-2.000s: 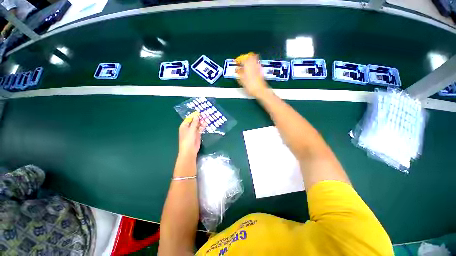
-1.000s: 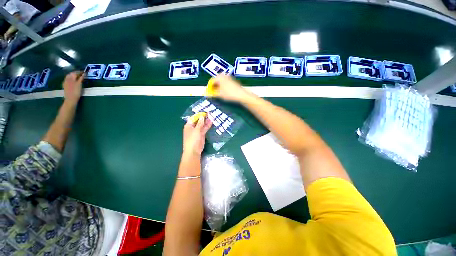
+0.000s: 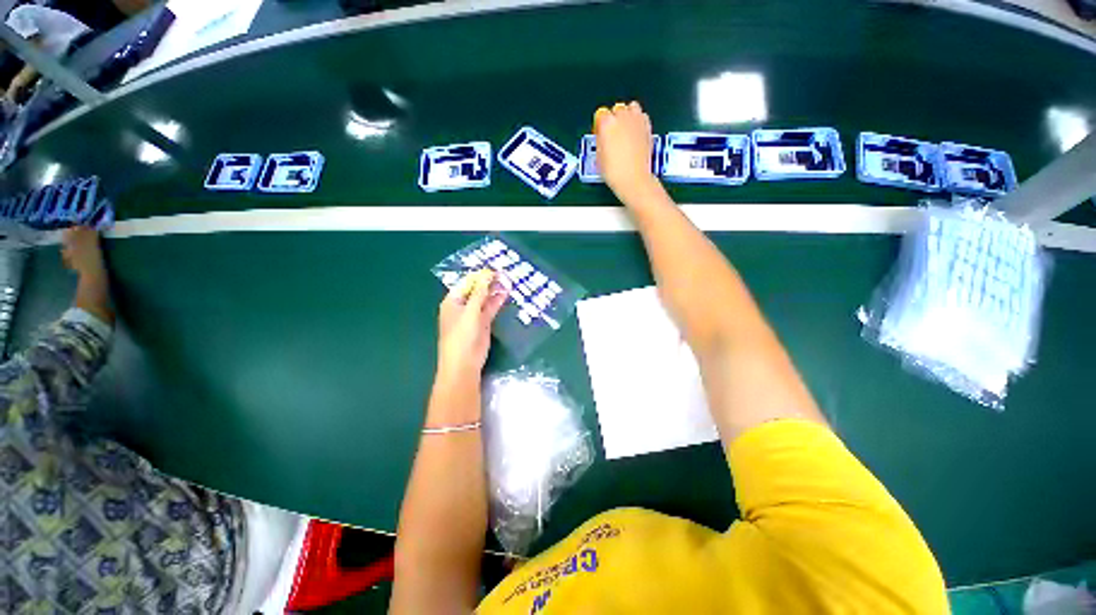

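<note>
My left hand (image 3: 470, 315) pinches a flat clear bag (image 3: 543, 322) with rows of small white parts (image 3: 529, 279) showing in it, above the near surface. My right hand (image 3: 624, 142) is over a flat unit (image 3: 591, 160) on the belt and covers its middle. Its fingers are bent; whether it holds a small part is hidden. Other palm-sized units with pale blue rims and dark insides lie in a row to both sides, such as the tilted unit (image 3: 537, 161) just left of my right hand.
A crumpled clear bag pile (image 3: 529, 445) lies by my left forearm. A white paper sheet (image 3: 637, 384) is partly under my right arm. A larger bag of white parts (image 3: 958, 294) lies right. Another person's hand (image 3: 84, 249) is at far left, by standing units (image 3: 60, 202).
My right hand has moved from beside the held bag up and right onto a unit. The units have shifted slightly right. The other person's hand has moved left, to the standing units.
</note>
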